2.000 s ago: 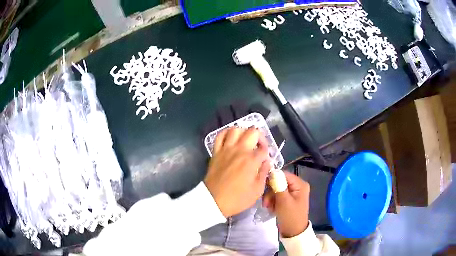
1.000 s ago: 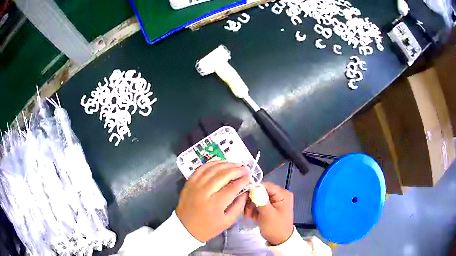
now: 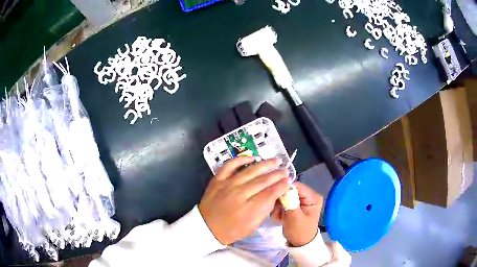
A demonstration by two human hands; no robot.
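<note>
A white housing lies open side up near the bench's near edge, with a green circuit board inside. My left hand lies over its near part and holds it, covering that edge. My right hand is at the housing's near right corner, closed around a short cream piece; what lies under its fingers is hidden. A thin white wire end sticks up at the right edge. Black blocks show beyond the housing.
A mallet lies beyond and right. Piles of white U-clips lie at left and far right. Bagged white cords cover the left side. A blue stool and cardboard boxes stand at right, below the bench.
Against two seconds ago, my left hand has drawn back towards me and uncovered the circuit board. My right hand stays at the housing's near corner. The camera view has shifted.
</note>
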